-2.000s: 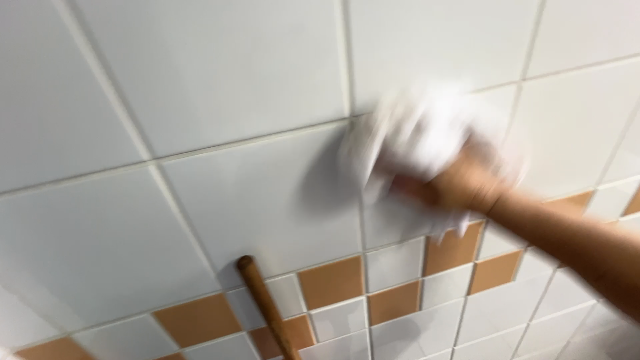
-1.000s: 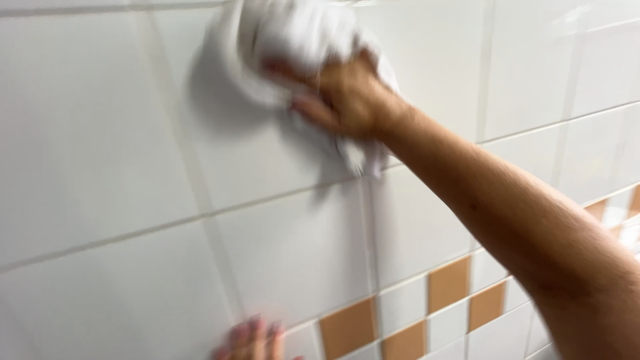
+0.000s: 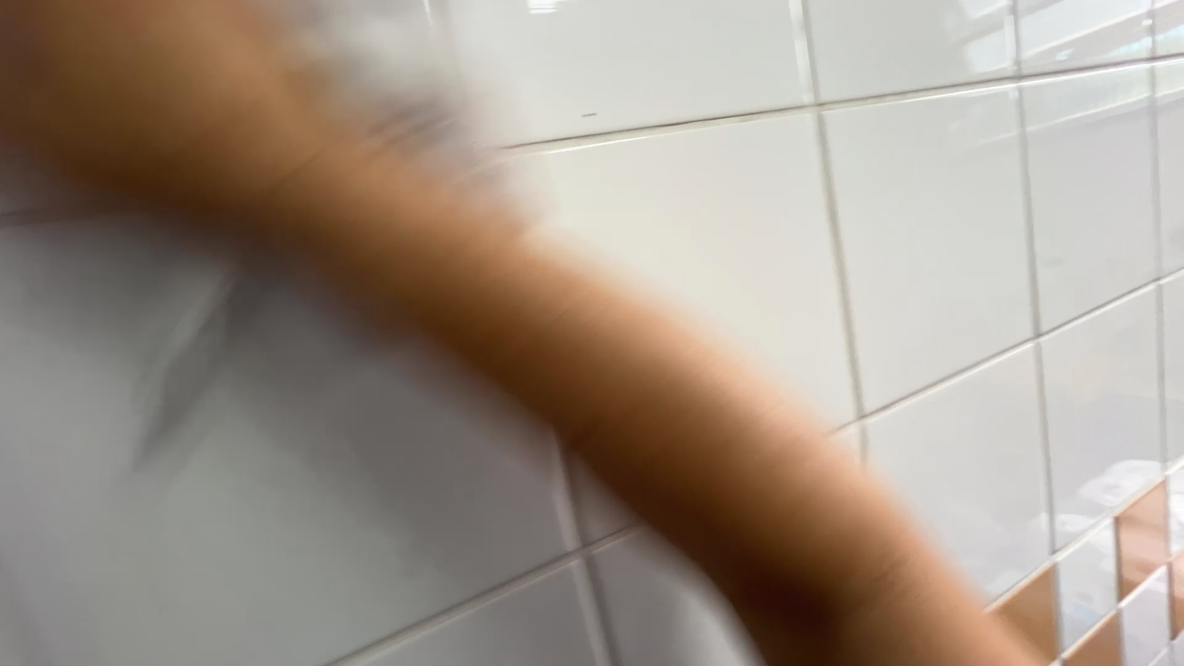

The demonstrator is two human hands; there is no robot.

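My right forearm crosses the view from the lower right to the upper left, strongly blurred, in front of a wall of white glazed tiles [image 3: 684,259]. At its upper left end is my right hand [image 3: 185,83], smeared by motion, so its fingers cannot be made out. Beside it, at the top, a blurred whitish patch, perhaps part of the white cloth [image 3: 370,46], lies over the tiles. A soft shadow falls on the wall below the arm. My left hand is out of view.
Orange-brown accent tiles [image 3: 1029,610] alternate with white ones at the lower right. Grout lines divide the wall. Bright reflections show on the glossy tiles at the upper right.
My right hand has moved up the wall from the checkered band. My left hand, at the bottom edge one second ago, has left the view. The wooden handle seen earlier is out of view.
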